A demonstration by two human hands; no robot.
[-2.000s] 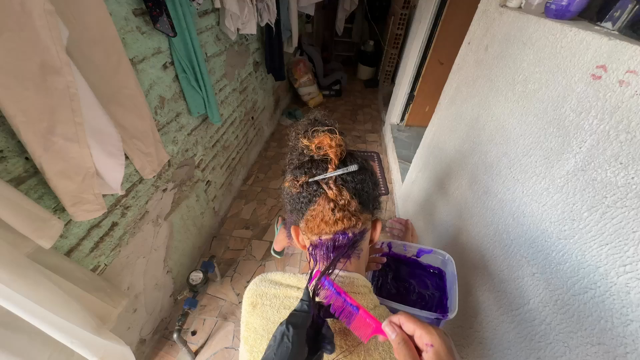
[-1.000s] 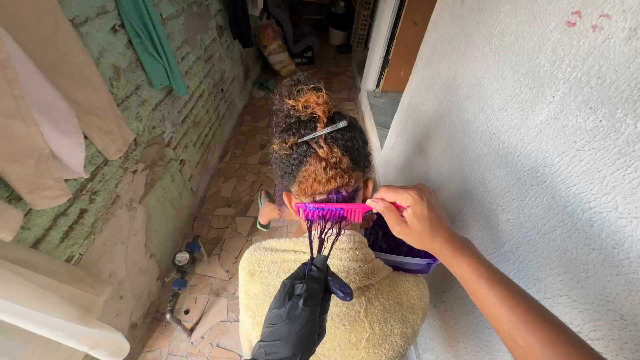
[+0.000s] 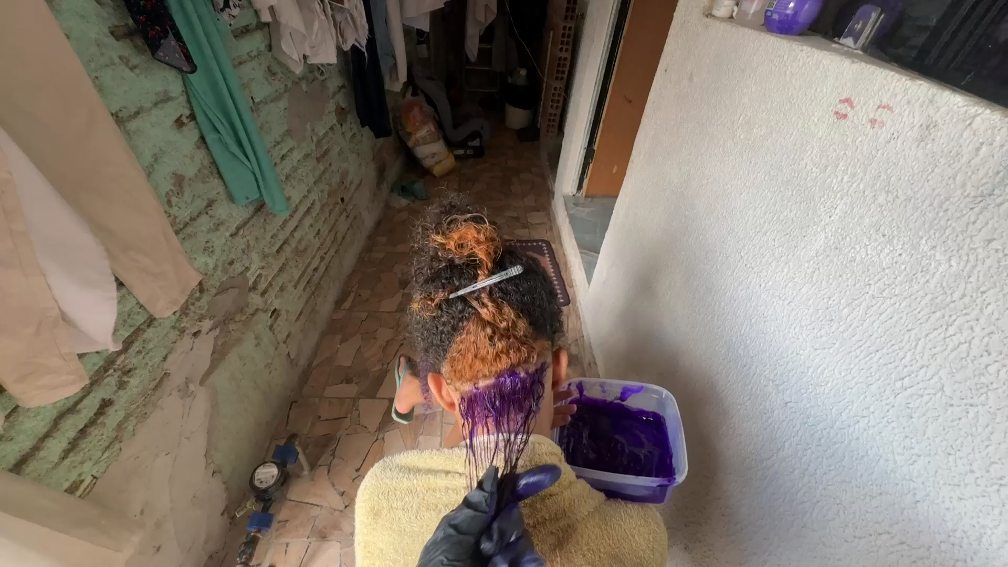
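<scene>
A person seen from behind sits below me with a yellow towel (image 3: 409,504) over the shoulders. Purple dye coats the hair at the nape (image 3: 504,402). My left hand (image 3: 492,520), in a black glove, pinches the lower ends of these purple strands over the towel. Above them, orange and dark curly hair (image 3: 488,339) is pinned up with a silver hair clip (image 3: 487,281). At the person's right side, a clear plastic tub (image 3: 682,441) of purple dye is held by the person's hand (image 3: 562,411). My right hand and the pink comb are out of view.
A rough white wall (image 3: 787,276) runs along the right, with bottles on its ledge. Clothes hang before the green brick wall (image 3: 260,260) at left, where a water meter (image 3: 267,477) sits low. The person's foot in a flip-flop (image 3: 405,394) rests on the tiled floor.
My right hand, which drew the pink comb through the purple strands, has left the view with the comb. My left hand still holds the strand ends. The view has shifted.
</scene>
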